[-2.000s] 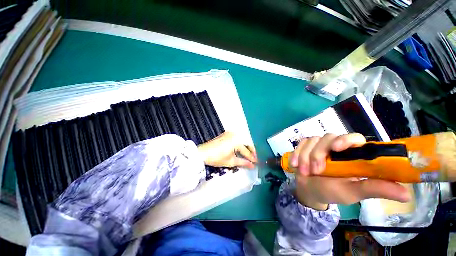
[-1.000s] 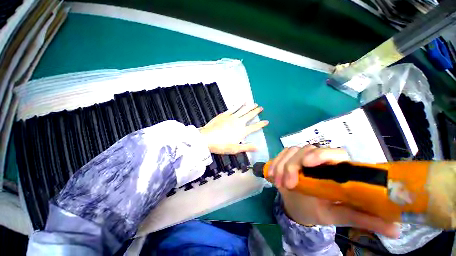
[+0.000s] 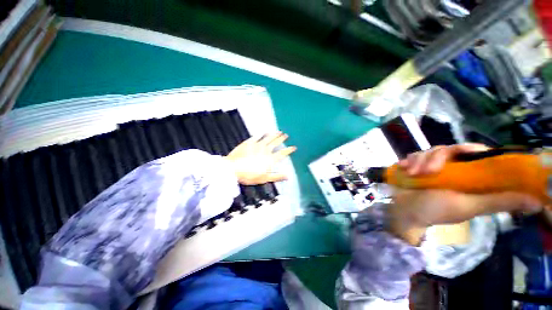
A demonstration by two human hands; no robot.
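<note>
Black plastic strips (image 3: 103,166) lie side by side in a row on a white foam sheet (image 3: 209,245), with small tabs at their near ends. My left hand (image 3: 260,160) lies flat with fingers spread over the right end of the row. My right hand (image 3: 433,194) holds an orange electric screwdriver (image 3: 466,172), blurred by motion. Its dark nose is over the mechanism of the white screw feeder (image 3: 357,151). The bit tip is too blurred to tell whether it holds a screw.
Stacked sheets (image 3: 24,57) stand at the far left. A taped metal post (image 3: 423,66) rises behind the feeder. A clear plastic bag (image 3: 433,100) lies beyond it. Small loose black parts (image 3: 316,209) lie on the green mat. A dark green belt (image 3: 200,36) runs along the back.
The screwdriver has moved from the right end strip's tab to the feeder. My left hand, earlier near the bit with fingers together, stays spread on the strips. The view has shifted.
</note>
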